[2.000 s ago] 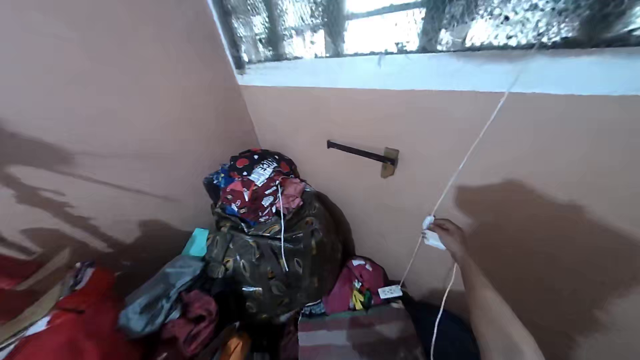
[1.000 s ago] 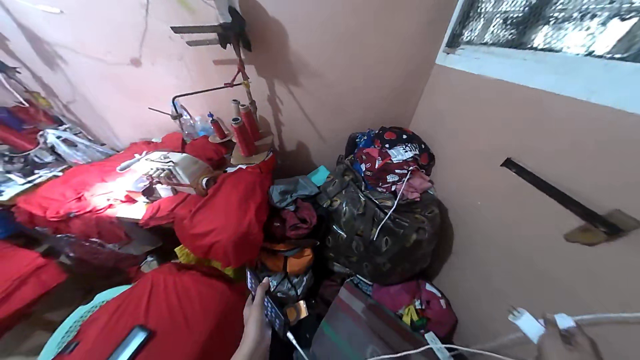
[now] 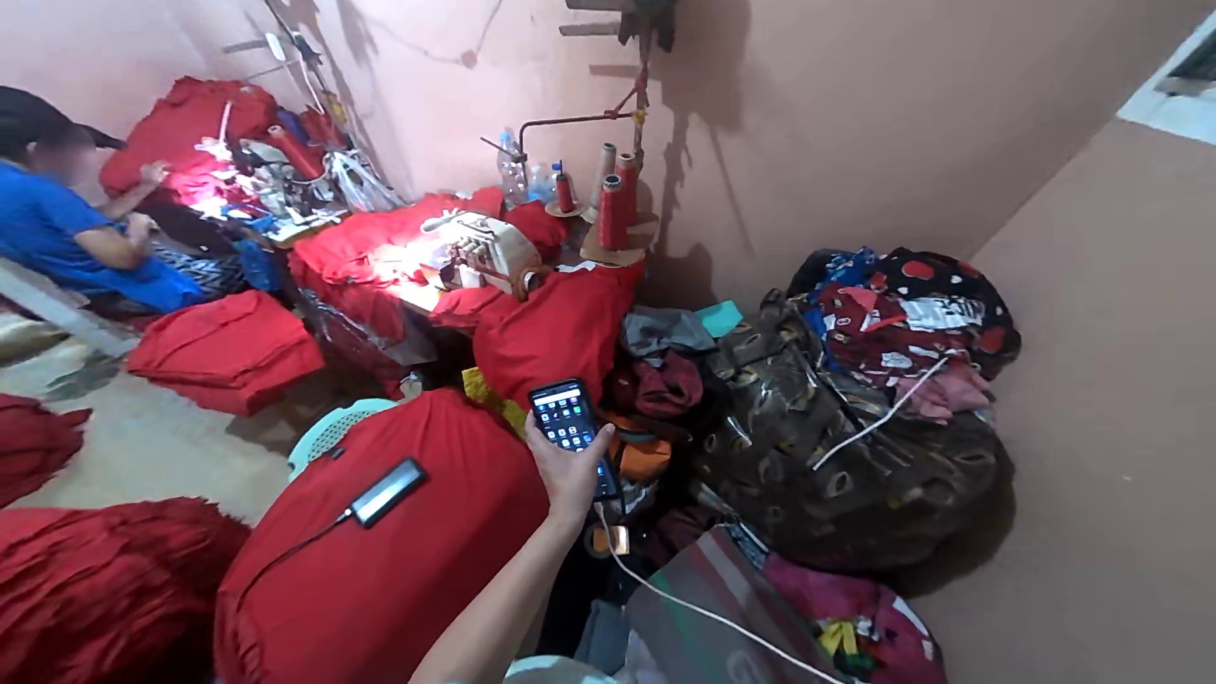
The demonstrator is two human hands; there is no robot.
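Note:
My left hand [image 3: 568, 465] holds a smartphone [image 3: 564, 420] upright in front of me, its screen lit with rows of icons. A white charging cable [image 3: 708, 622] runs from the phone's lower end toward the bottom right. My right hand is out of the picture. Left of the phone, a second device with a lit screen [image 3: 387, 491] lies on red fabric [image 3: 427, 589], with a dark cable at its lower end. Past the phone stands a sewing machine [image 3: 489, 249] on a table draped in red cloth, beside cones of red thread [image 3: 616, 211].
A person in blue [image 3: 66, 233] sits at another machine at the far left. A stuffed dark patterned bag [image 3: 845, 475] leans in the corner, a cloth bundle [image 3: 912, 313] on top. Red fabric piles [image 3: 114, 579] lie on the floor near a green perforated basket [image 3: 332, 425].
My view has swung left. My right hand, holding a white plug and cord earlier, has left the picture. The phone in my left hand now shows fully, its screen facing me.

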